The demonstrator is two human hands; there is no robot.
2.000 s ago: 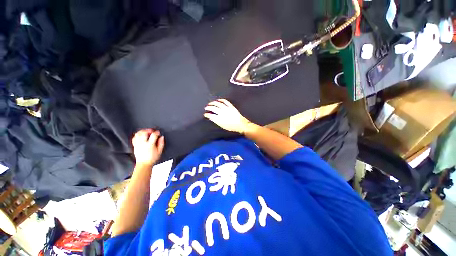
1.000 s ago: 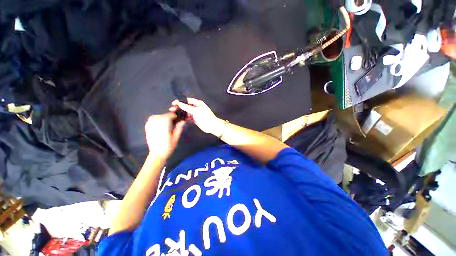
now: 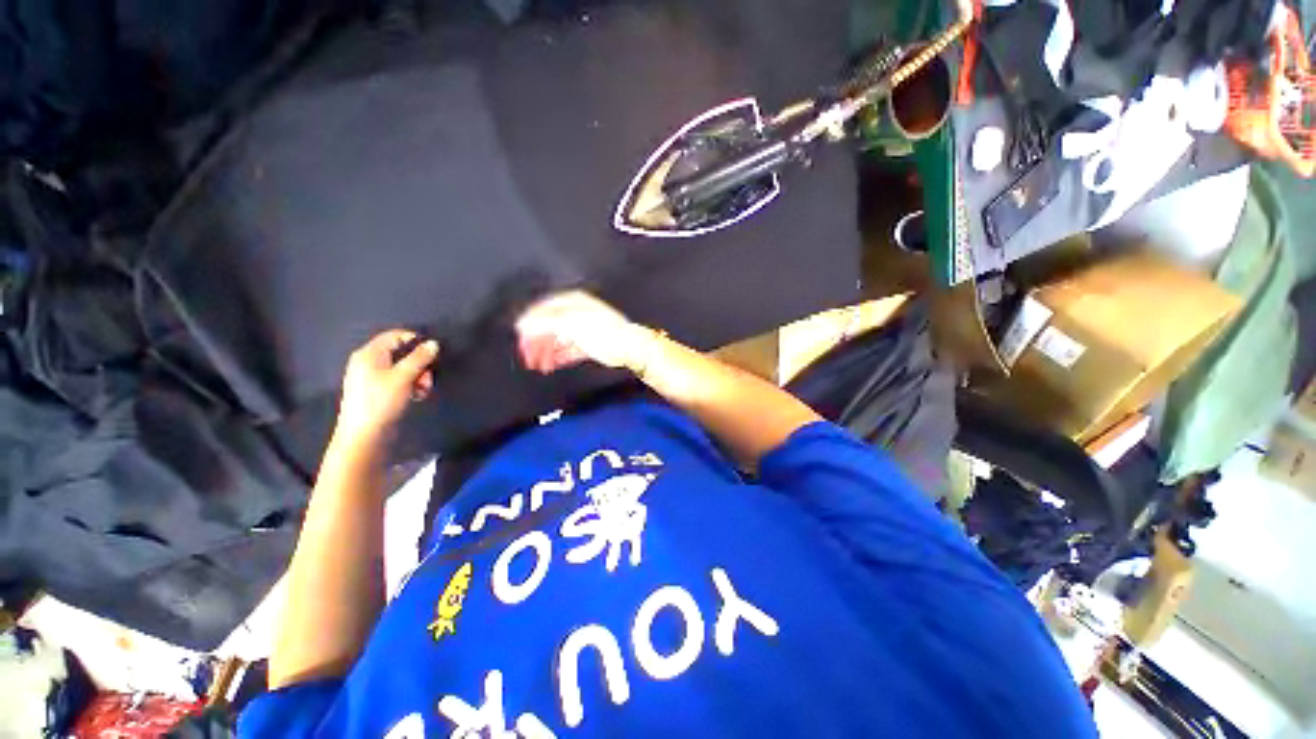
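Dark garment cloth lies flat in front of me. My left hand is at its near edge, thumb and fingertips closed together on the dark cloth. My right hand is to the right, blurred, fingers curled down at the cloth; I cannot tell if it grips the edge. The steam iron, with a pale outlined soleplate edge, stands beyond my right hand on the pressing table cover, its tip pointing left.
The iron's hose runs to the upper right past a round tin. A green-edged side table holds a dark phone-like rectangle and white tape. A cardboard box is at right. Dark cloth heaps lie at left.
My hands came together over the cloth, then moved apart, the left hand going left and the right staying near the edge. The whole view has shifted, so the iron appears further left.
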